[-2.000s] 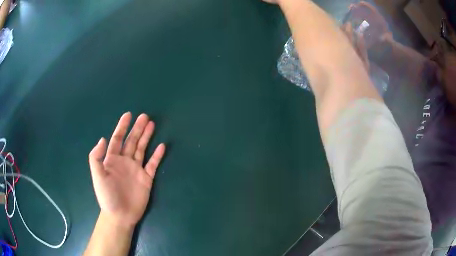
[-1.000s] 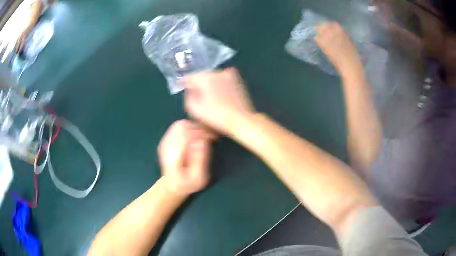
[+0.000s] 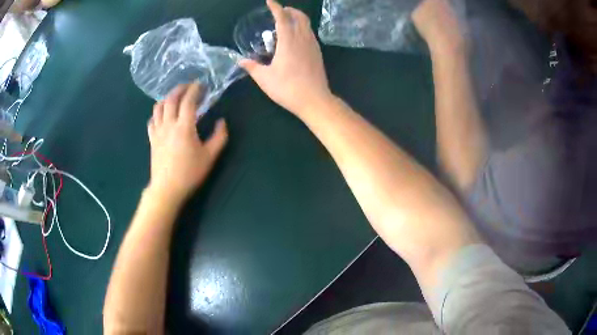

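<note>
A clear plastic bag (image 3: pixel 171 55) lies crinkled and flat on the green table, ahead of my hands. My left hand (image 3: pixel 180 141) has its palm down and fingers spread, with the fingertips at the bag's near edge. My right hand (image 3: pixel 291 59) holds a round clear plastic item (image 3: pixel 247 34) at its right side, just right of the bag. A small white part (image 3: pixel 268 38) shows in the round item, close to my fingers. My right thumb is by the bag's right end; whether it touches the film is unclear.
A neighbour's hand (image 3: pixel 440 23) rests on other clear bags (image 3: pixel 370 25) at the top right. White cable (image 3: pixel 105 219) and red cable (image 3: pixel 46 245) lie at the left on the green table (image 3: pixel 262 216). A blue cloth (image 3: pixel 40 304) is at the lower left.
My right hand has moved away from the bag, and the round item now shows in it. My left hand has opened and moved left to the bag. The small white part no longer shows at the bag.
</note>
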